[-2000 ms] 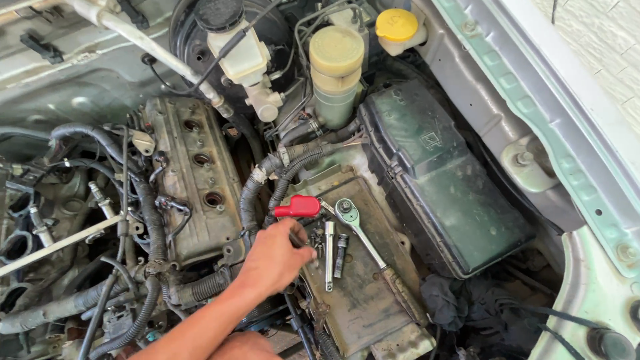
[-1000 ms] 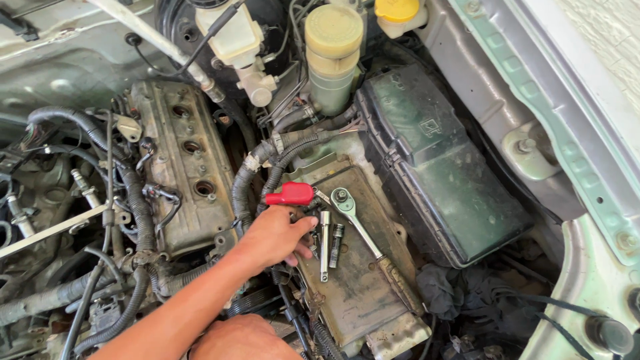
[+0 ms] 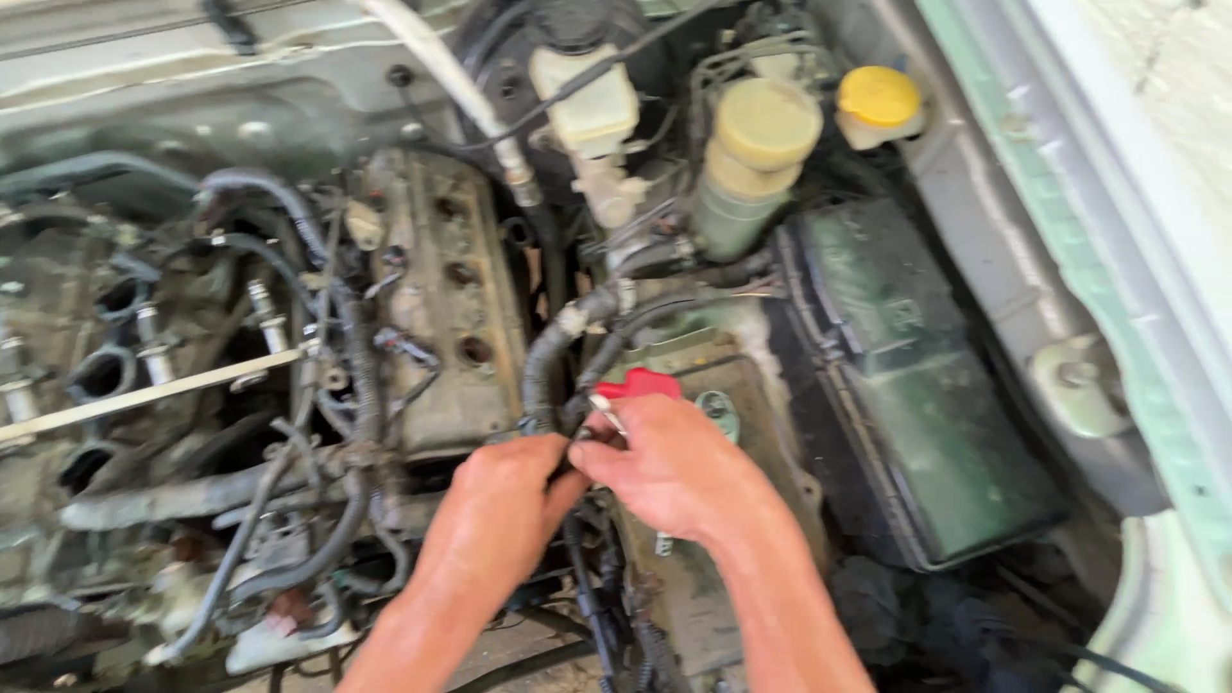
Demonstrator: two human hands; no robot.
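Observation:
My left hand (image 3: 510,481) and my right hand (image 3: 664,462) meet at the wiring beside the battery tray (image 3: 688,616). My left fingers are closed around something dark that I cannot make out. A small metal piece (image 3: 608,412) sticks up at the fingers of my right hand; what else that hand grips is hidden. Just behind it lies a red terminal cover (image 3: 643,383). The head of a ratchet (image 3: 717,414) shows past my right hand, and the rest of it is covered by the hand and forearm.
A black fuse box (image 3: 924,414) stands to the right of the tray. The engine's valve cover (image 3: 448,318) and corrugated wiring conduit (image 3: 544,371) lie to the left. Fluid reservoirs (image 3: 756,164), one with a yellow cap (image 3: 878,96), stand behind. A dark cloth (image 3: 895,616) sits at the lower right.
My left hand has come up to the wiring beside my right. My right arm now reaches over the tray and covers most of the ratchet and sockets, which earlier lay in plain sight.

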